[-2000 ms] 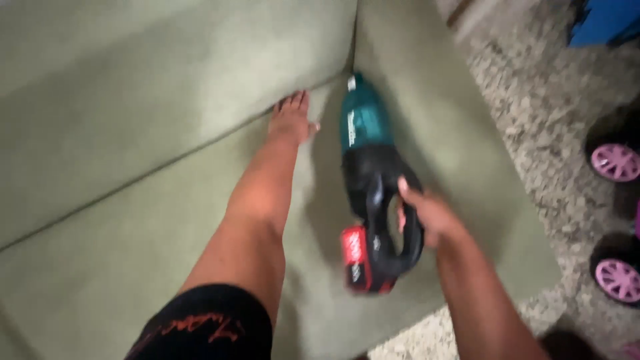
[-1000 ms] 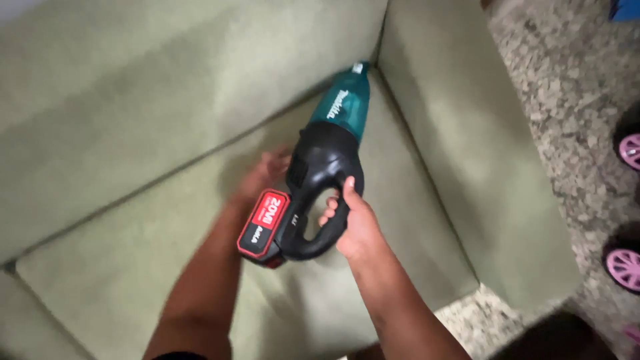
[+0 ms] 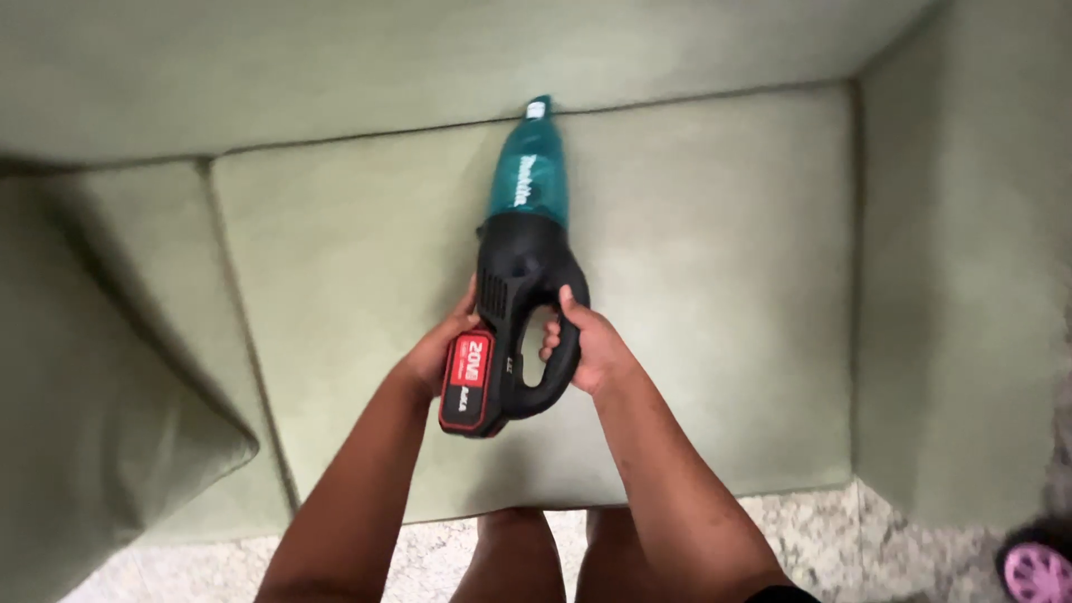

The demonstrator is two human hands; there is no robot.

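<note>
A Makita cordless handheld vacuum (image 3: 526, 243), black with a teal front, lies over the seat of a green fabric sofa (image 3: 712, 251). Its narrow nozzle points away from me, at the seam between seat and backrest. My right hand (image 3: 590, 339) is wrapped round the loop handle, thumb on top. My left hand (image 3: 444, 347) supports the other side, against the body and the red-and-black battery (image 3: 467, 378); its fingers are partly hidden behind the tool.
The sofa's backrest (image 3: 377, 67) runs across the top and an armrest (image 3: 955, 276) stands at the right. A green cushion (image 3: 126, 402) leans at the left. Below are my legs and a speckled floor (image 3: 888, 544), with a pink-hubbed wheel (image 3: 1037, 574) at the lower right.
My left hand has come from the sofa to the vacuum's battery side. The nozzle has moved from the corner by the armrest leftward along the back seam. The view has turned.
</note>
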